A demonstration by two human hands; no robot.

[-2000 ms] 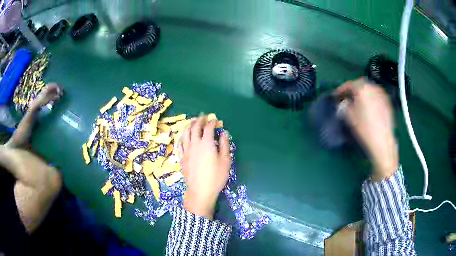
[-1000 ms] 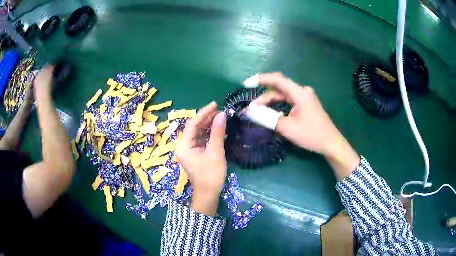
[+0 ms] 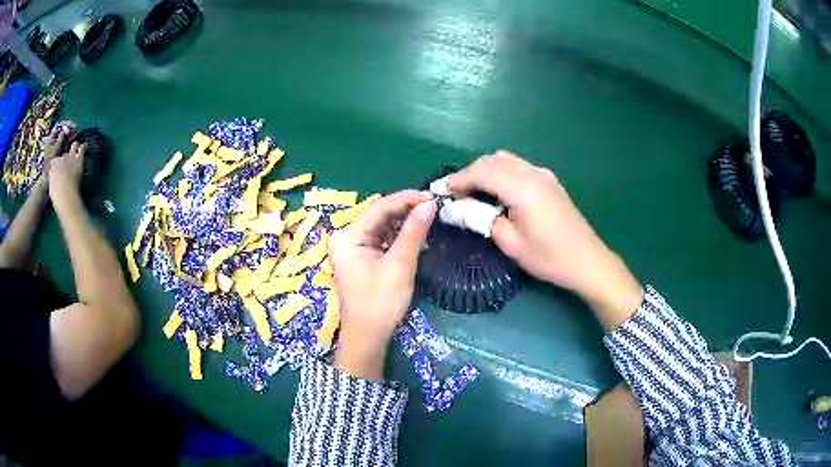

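A black ribbed round housing (image 3: 469, 278) stands on the green bench in front of me, its upper part hidden by my hands. My left hand (image 3: 383, 264) and my right hand (image 3: 533, 223) meet over its centre, thumb and finger tips pinched close together. White covers are on my right fingertips. A small thing seems to be between the fingertips, too small and hidden to name. A big pile of yellow and blue-purple patterned strip pieces (image 3: 246, 246) lies left of my left hand.
Two more housings (image 3: 736, 187) stand at right behind a hanging white cable (image 3: 761, 164). A cardboard box (image 3: 615, 429) is by my right forearm. At left another person's arms (image 3: 100, 283) work at a housing. More housings (image 3: 169, 25) stand at the far left, near a blue bin (image 3: 13, 114).
Two seconds ago my left hand was at the pile and my right at the right side. Both came together over the housing. Since one second ago, the fingertips have closed in on each other.
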